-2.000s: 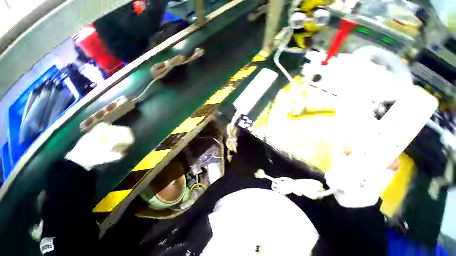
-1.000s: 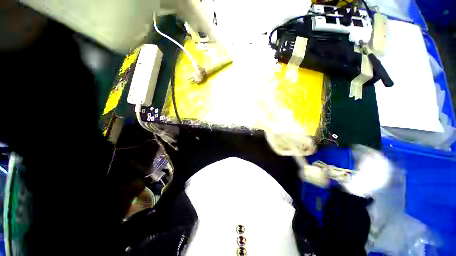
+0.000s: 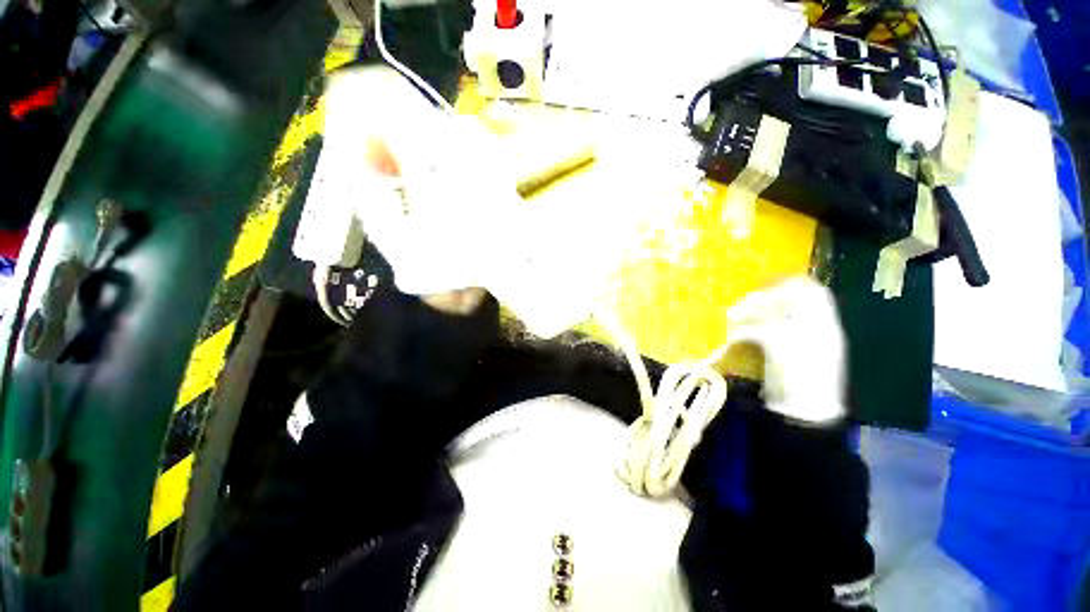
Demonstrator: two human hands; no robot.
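My left hand (image 3: 395, 179), in a white glove, is over the left part of the yellow mat (image 3: 687, 269), beside a white power strip (image 3: 325, 215). A washed-out white shape lies at its fingers; its outline and the hand's grip cannot be told. A cream power cord (image 3: 675, 430) in a looped bundle hangs before my torso, one lead running up into the white glare. My right hand (image 3: 803, 353), white-gloved, is at the mat's front right edge with its fingers closed on the cord's other end. A tan round stick (image 3: 556, 171) lies on the mat.
A white fixture (image 3: 508, 72) with a red rod stands behind. The black taped block (image 3: 825, 173), a black-handled tool (image 3: 960, 237) and a white multi-outlet strip (image 3: 870, 78) are at back right. Conveyor (image 3: 155, 227) left with strips on it; blue bin (image 3: 1016, 502) right.
My left hand has come into view over the mat. My right hand has moved left and up from above the blue bin, and the cord bundle has shifted left and down. The view has turned slightly.
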